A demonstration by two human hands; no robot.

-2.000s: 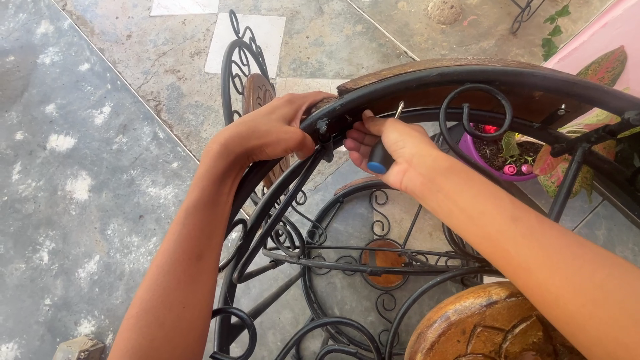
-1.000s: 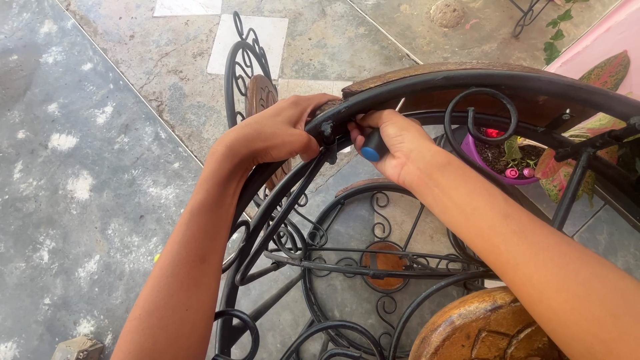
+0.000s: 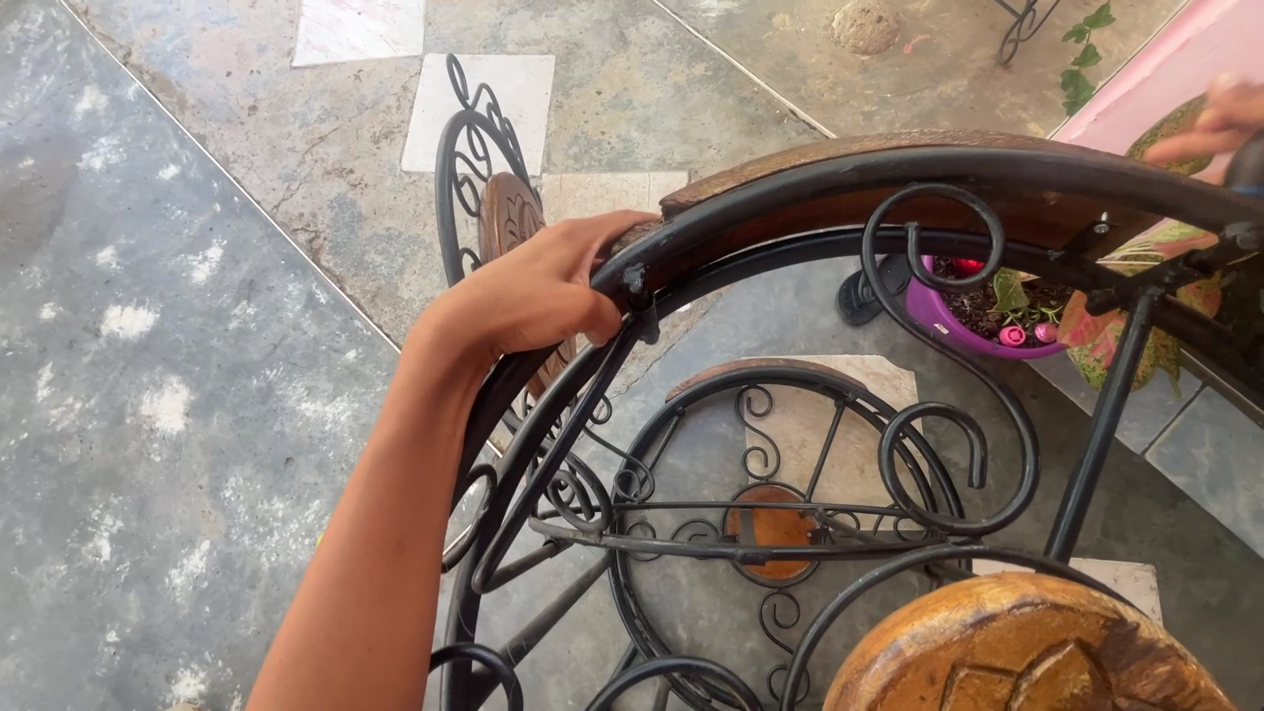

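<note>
My left hand (image 3: pixel 553 286) grips the curved black metal rim (image 3: pixel 790 202) of a round furniture frame, at the end of a curved wooden piece (image 3: pixel 849 148) that lies along the rim. At the far right edge my right hand (image 3: pixel 1210 123), blurred and partly cut off, holds a dark-handled screwdriver (image 3: pixel 1248 168), of which only part of the handle shows. A small screw (image 3: pixel 1101 225) sticks out of the underside of the wood, between my hands and nearer the right one. A metal joint (image 3: pixel 637 286) sits by my left thumb.
Inside the frame are black scrollwork (image 3: pixel 1022 444) and a lower metal ring (image 3: pixel 632 592). A carved wooden disc (image 3: pixel 1027 652) fills the bottom right. Behind the rim stand a purple plant pot (image 3: pixel 948 321) and a pink wall (image 3: pixel 1136 89). Another scrolled metal piece (image 3: pixel 449 197) rises behind my left hand.
My right hand has moved away from beside my left hand to the far right edge, with the screwdriver. My left hand has stayed on the rim.
</note>
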